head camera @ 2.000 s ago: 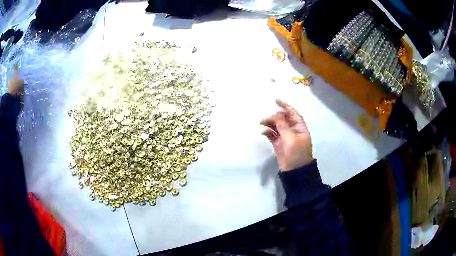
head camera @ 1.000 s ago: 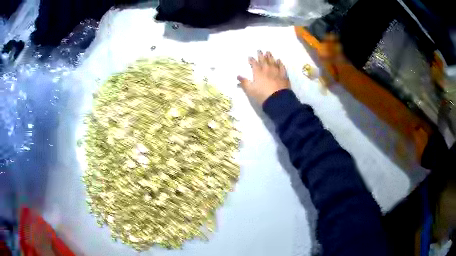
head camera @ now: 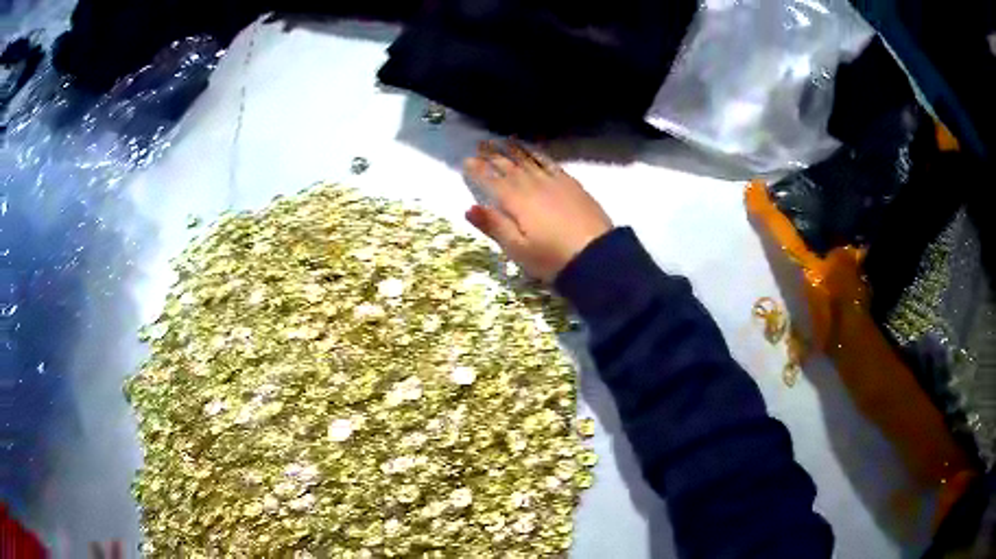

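A big loose heap of small gold-coloured buttons (head camera: 360,382) covers the left and middle of the white tabletop (head camera: 311,98). My right hand (head camera: 535,207) is palm down at the heap's upper right edge, its fingers pointing to the far left. It holds nothing that I can see; what lies under the palm is hidden. One loose button (head camera: 359,165) lies beyond the heap, and another (head camera: 435,114) lies near the black fabric. My left hand is not in view.
Black fabric (head camera: 524,66) and a clear bag (head camera: 754,87) lie at the far edge. Yellow rubber bands (head camera: 770,319) lie beside the orange-edged black parcel (head camera: 874,371) at right. Crinkled clear plastic (head camera: 66,273) is at left, with something red (head camera: 16,537) at near left.
The view has shifted, so the heap looks larger and lower. My right hand has moved from the bare table right of the heap to its upper edge. My left hand has left the picture.
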